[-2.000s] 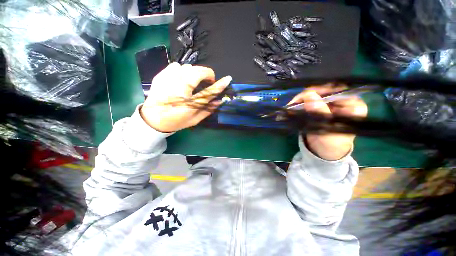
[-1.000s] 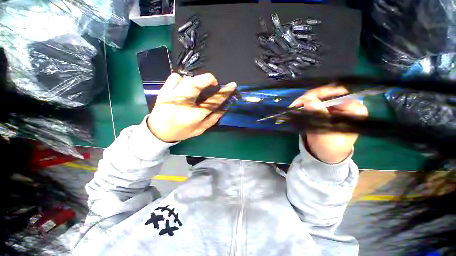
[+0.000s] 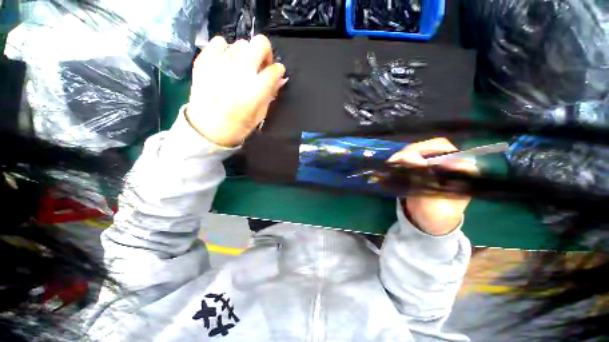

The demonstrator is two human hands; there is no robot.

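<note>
My left hand point(image 3: 234, 87) is over the left part of the black mat point(image 3: 314, 73), near the trays at the far edge. Its fingers are bent; whether they hold a part cannot be told. My right hand point(image 3: 437, 180) holds the tweezers point(image 3: 467, 152) at the right end of the blue sheet point(image 3: 327, 160), which lies on the near side of the mat. The tweezer tip is over the sheet, partly hidden by dark blurred strands. A pile of small black parts point(image 3: 387, 90) lies on the mat's right half.
A blue bin point(image 3: 434, 23) and a black bin point(image 3: 304, 28) with black parts stand at the far edge. Clear plastic bags with dark contents lie on the left point(image 3: 100, 93) and right point(image 3: 547, 47). The green bench edge point(image 3: 300, 210) runs in front of my body.
My left hand has moved away from the blue sheet, forward and left toward the trays. The view has shifted, showing more of the bins. My right hand still holds the tweezers by the sheet.
</note>
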